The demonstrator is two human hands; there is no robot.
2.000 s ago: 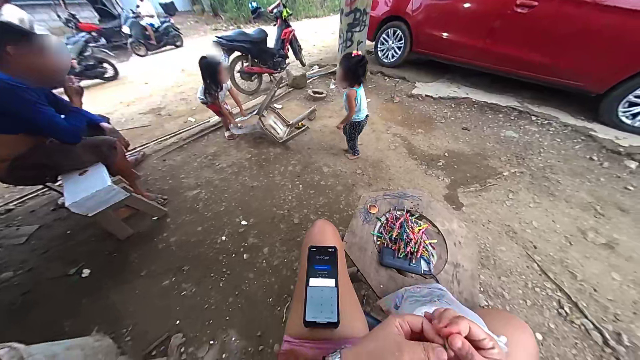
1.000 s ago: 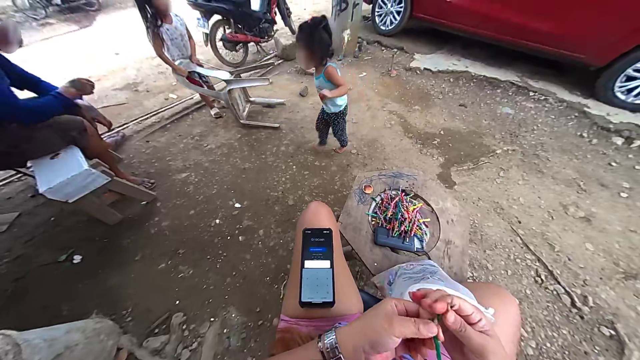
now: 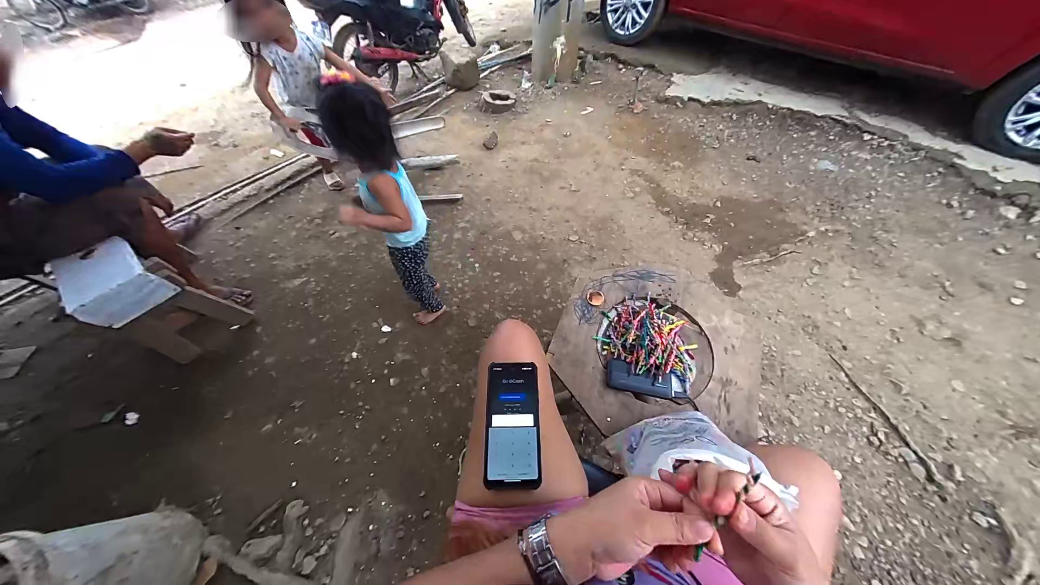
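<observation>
My left hand [image 3: 630, 524], with a metal-band watch at the wrist, pinches a small dark green twisted piece [image 3: 741, 491] together with my right hand [image 3: 751, 516]. Fingers partly hide the piece. A white plastic bag [image 3: 691, 443] lies on my lap just beyond the hands. A smartphone [image 3: 513, 431] rests face up on my bare thigh, its screen lit. Past the bag, a round tray [image 3: 708, 370] on a wooden board holds a heap of colourful twisted pieces [image 3: 650, 335] and a dark rectangular case [image 3: 639, 379]. Thin dark wires [image 3: 621, 284] and a small orange round thing [image 3: 595, 298] lie beside it.
A small person [image 3: 398, 203] in a light blue top stands ahead, near another person [image 3: 292, 73] holding a plastic chair [image 3: 418, 127]. At left a person in blue [image 3: 65, 154] sits by a wooden bench [image 3: 175, 305]. A motorcycle [image 3: 390, 41] and red car [image 3: 853, 32] stand behind.
The small person in light blue has moved left, in front of the one with the chair. My hands stay together; the green piece, hanging below them a second ago, now shows between my right fingers.
</observation>
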